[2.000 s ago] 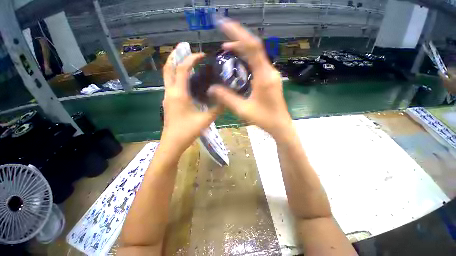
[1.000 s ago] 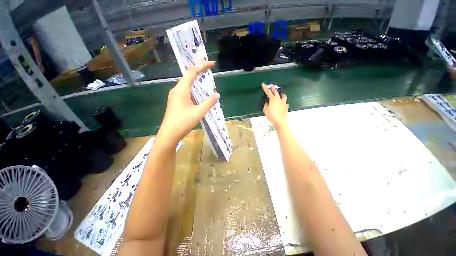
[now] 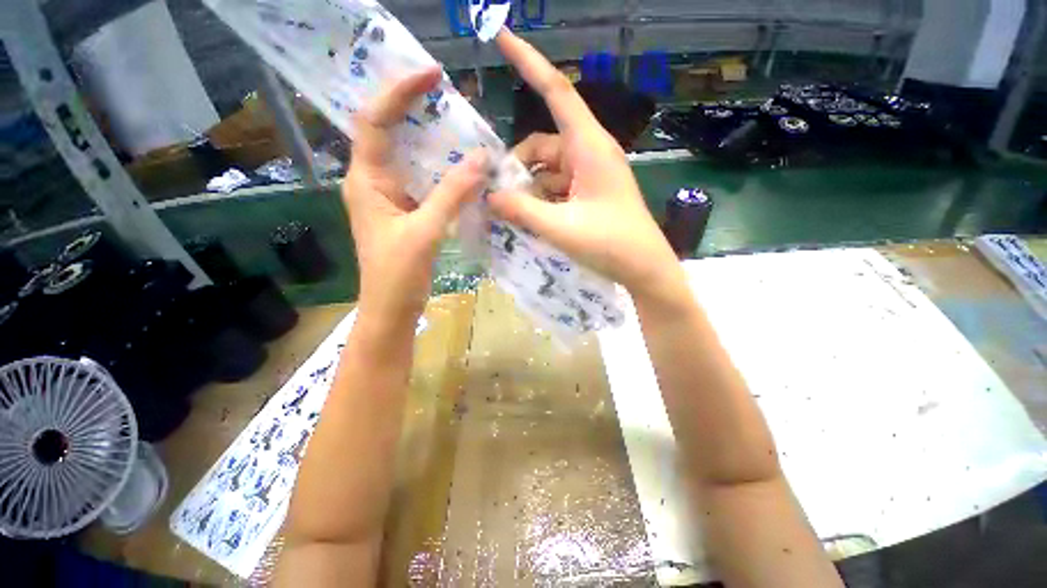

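Observation:
My left hand (image 3: 402, 207) holds the long white sticker strip (image 3: 350, 52) between thumb and fingers. The strip is tilted, running from upper left to lower right, and is blurred. My right hand (image 3: 574, 190) is at the strip's middle, with its thumb and a bent finger pinching it. My right index finger points up with a small white and blue piece, likely a sticker (image 3: 490, 17), at its tip. A black cylindrical housing (image 3: 689, 221) stands upright on the green conveyor belt (image 3: 781, 207), right of my right hand.
Another black cylinder (image 3: 301, 250) stands on the belt at left. Dark housings (image 3: 218, 333) and a white fan (image 3: 52, 446) are at the left. A spare sticker sheet (image 3: 258, 459) and a large white sheet (image 3: 838, 391) lie on the bench. More black parts (image 3: 804, 121) are behind the belt.
My right hand has come back from the belt to the strip, leaving a housing standing there. The strip has swung from near upright to a slant. Cylinders at left have shifted right along the belt.

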